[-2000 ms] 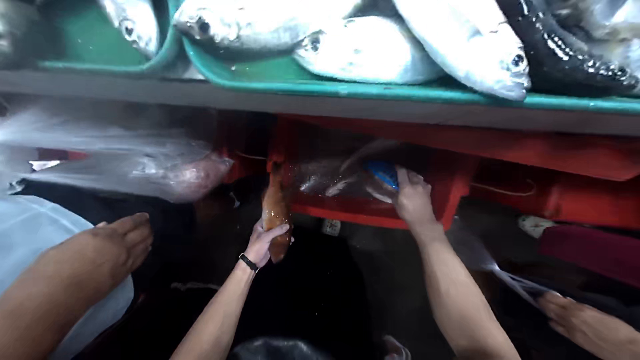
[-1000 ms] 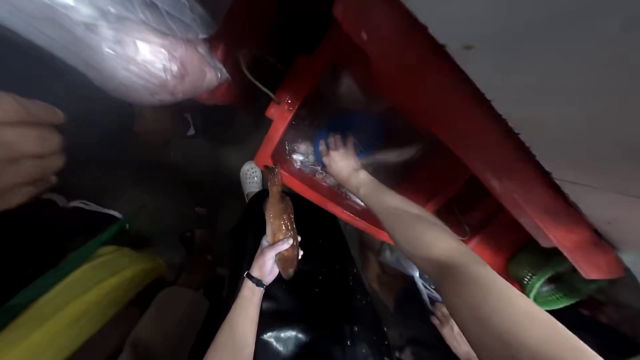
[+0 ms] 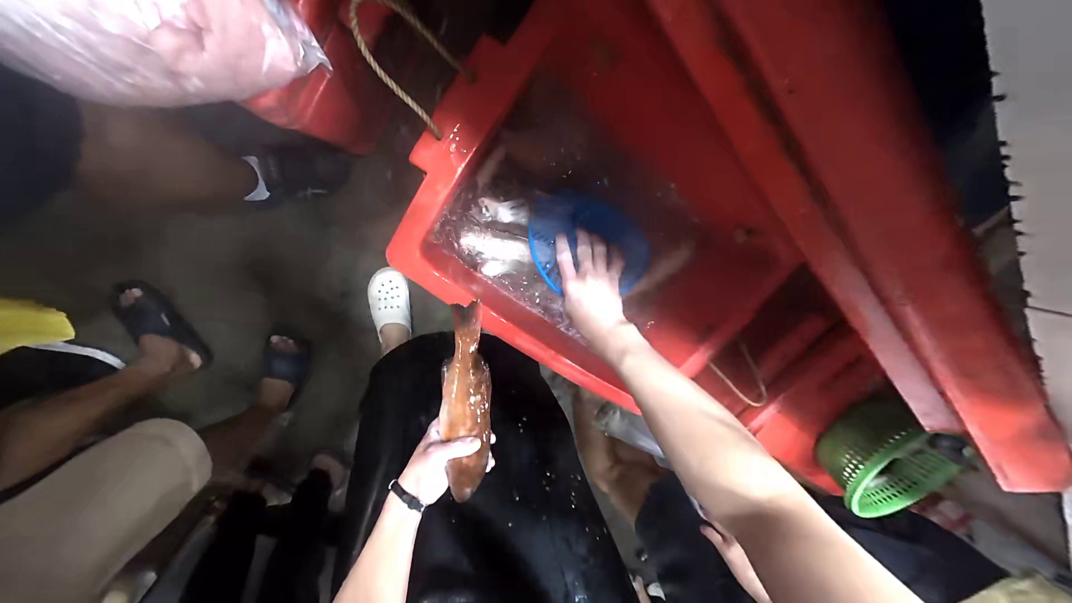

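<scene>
My left hand [image 3: 440, 465], with a black wristband below it, grips a wet orange-brown fish [image 3: 466, 410], its tail pointing up, over a black apron [image 3: 519, 519]. My right hand [image 3: 593, 280] is inside a red plastic tub [image 3: 511, 322] of water, its fingers on a round blue plastic basket [image 3: 632, 239]. Whether the fingers close on the basket's rim is not clear. Silvery fish [image 3: 498, 247] lie in the water left of the basket.
A rope handle [image 3: 385, 79] loops from the tub's corner. A clear bag with pinkish contents [image 3: 193, 50] is at upper left. Other people's legs and sandaled feet [image 3: 159, 322] stand at left. A green basket [image 3: 888, 461] sits at lower right, near a white slab edge [image 3: 1034, 209].
The view has swung down and turned from the fish trays to the tub. My left hand keeps the orange-brown fish, and my right hand stays at the blue basket in the tub.
</scene>
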